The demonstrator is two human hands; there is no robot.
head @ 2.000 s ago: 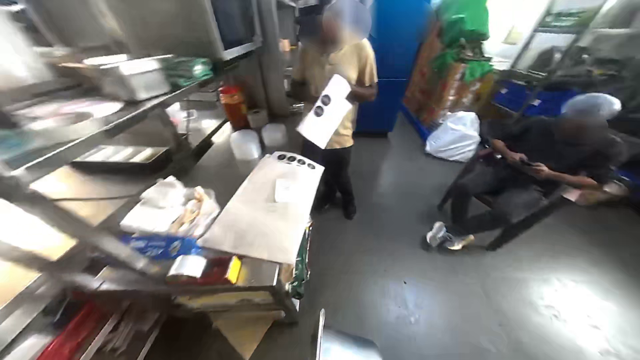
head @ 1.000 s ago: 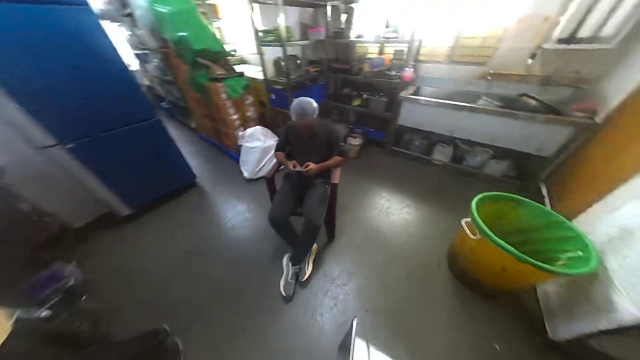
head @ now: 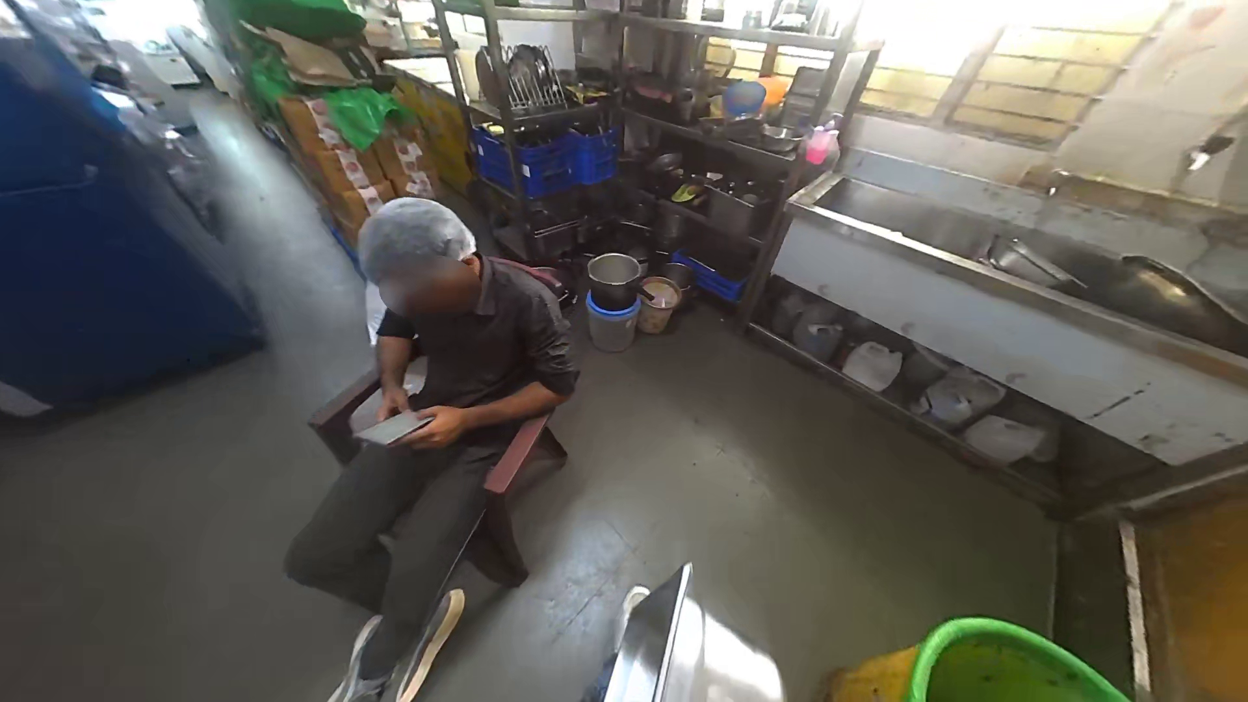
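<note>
Neither my left hand nor my right hand shows in the head view. A shiny stainless steel container (head: 697, 653) rises from the bottom edge, right of the middle, tilted, with its lower part cut off by the frame. What supports it cannot be seen. Beyond it and to the right, a long metal sink (head: 975, 268) runs along the wall, with a metal pan (head: 1032, 263) and a large dark wok (head: 1170, 297) in it.
A person (head: 439, 351) in a hair net sits in a chair with a flat device. A green-rimmed bin (head: 1004, 639) stands at the lower right. Shelving with blue crates (head: 546, 166) fills the back corner, near a pot (head: 614, 278) on a bucket. Plastic cans (head: 873, 366) sit under the sink.
The view has swung far to the right and come closer to the seated person and the sink. More of the steel container shows at the bottom edge.
</note>
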